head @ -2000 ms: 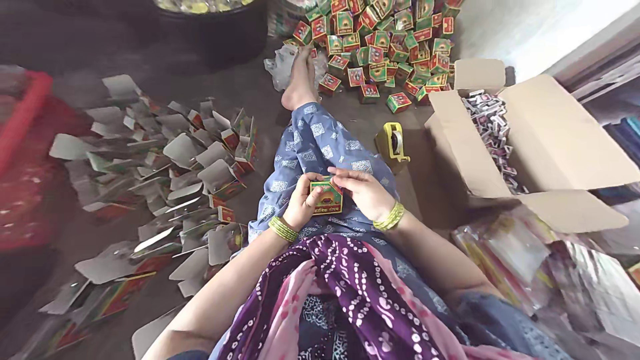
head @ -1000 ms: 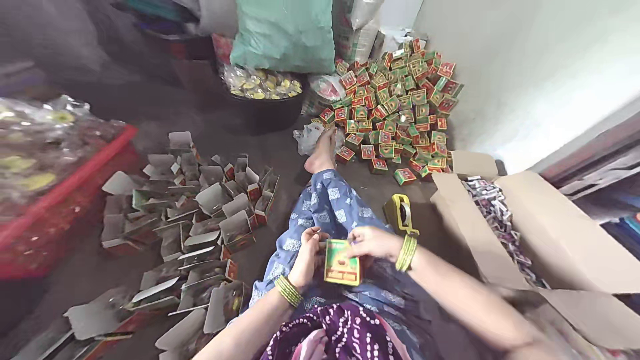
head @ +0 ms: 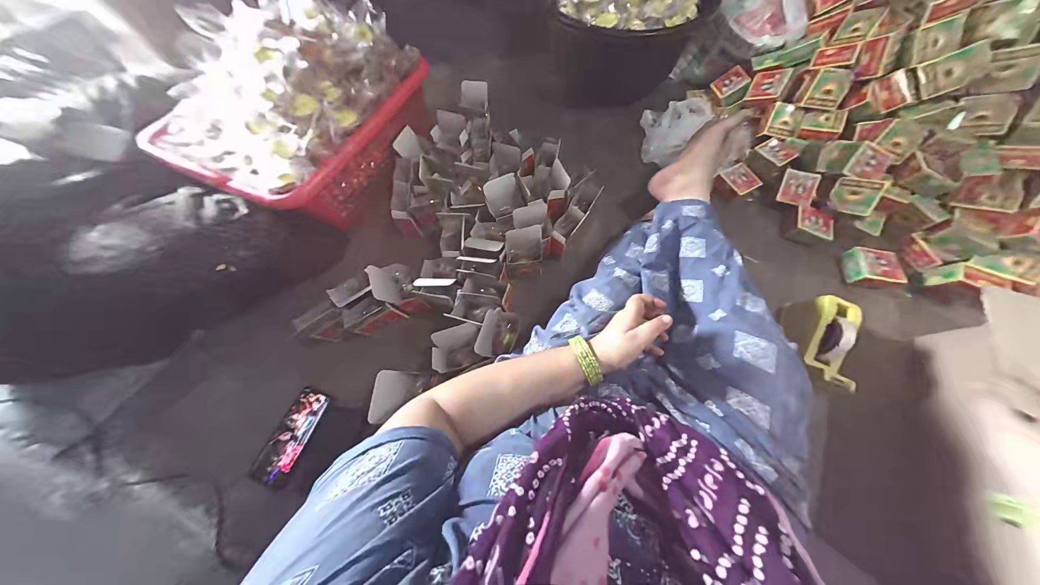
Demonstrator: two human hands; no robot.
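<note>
My left hand (head: 638, 331) rests over my lap on the blue patterned trousers (head: 699, 317), fingers loosely curled, with nothing seen in it. My right hand is out of view; only a bit of green, like its bangles, shows at the right edge. Left of my legs stand many small open-topped cardboard boxes (head: 504, 195) with raised flaps. Beyond my foot, at the upper right, lies a heap of small red and green boxes (head: 873, 162). A yellow tape dispenser (head: 834, 341) is on the floor right of my leg.
A red plastic basket (head: 349, 175) full of clear packets stands at the upper left, a black tub (head: 617, 61) of packets at the top. A phone (head: 290, 436) with a lit screen lies at the lower left. A cardboard carton (head: 975, 366) is at the right edge.
The small green and red box is gone from over my lap. My right hand has moved away to the right, out of view. The view has swung left, bringing in the phone.
</note>
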